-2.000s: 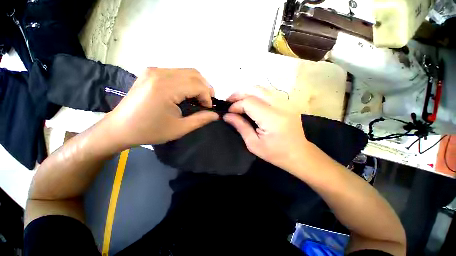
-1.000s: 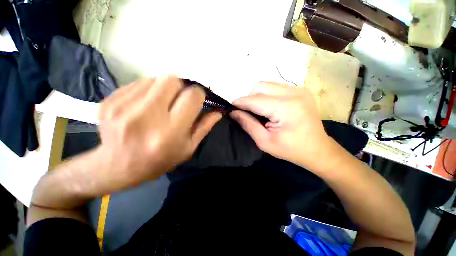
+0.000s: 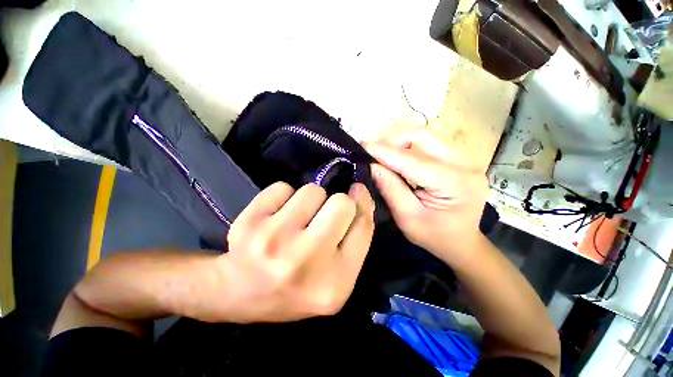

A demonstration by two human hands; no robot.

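Note:
A black bag piece with curved zippers [image 3: 291,151] lies at the table's front edge, partly under my hands. My left hand [image 3: 299,247] is closed on its edge near the curved zipper, knuckles up. My right hand [image 3: 435,184] pinches the black fabric edge just right of the zipper ends, close beside my left fingers. A long dark-grey gusset strip [image 3: 181,151] with a zipper along its middle runs from the upper left down to behind my left hand. The lower fabric merges with my dark clothing.
The cream-white worktable [image 3: 310,44] holds a loose thread [image 3: 413,107]. The sewing machine [image 3: 575,103] stands at the right, with a red-and-black tool [image 3: 636,166] on it. A blue item [image 3: 435,342] in a bin is below. A yellow floor line [image 3: 101,213] shows at left.
The view has shifted. My left hand has moved down and turned knuckles up. The bag piece has opened out, showing curved zippers, and the grey strip now extends across the left.

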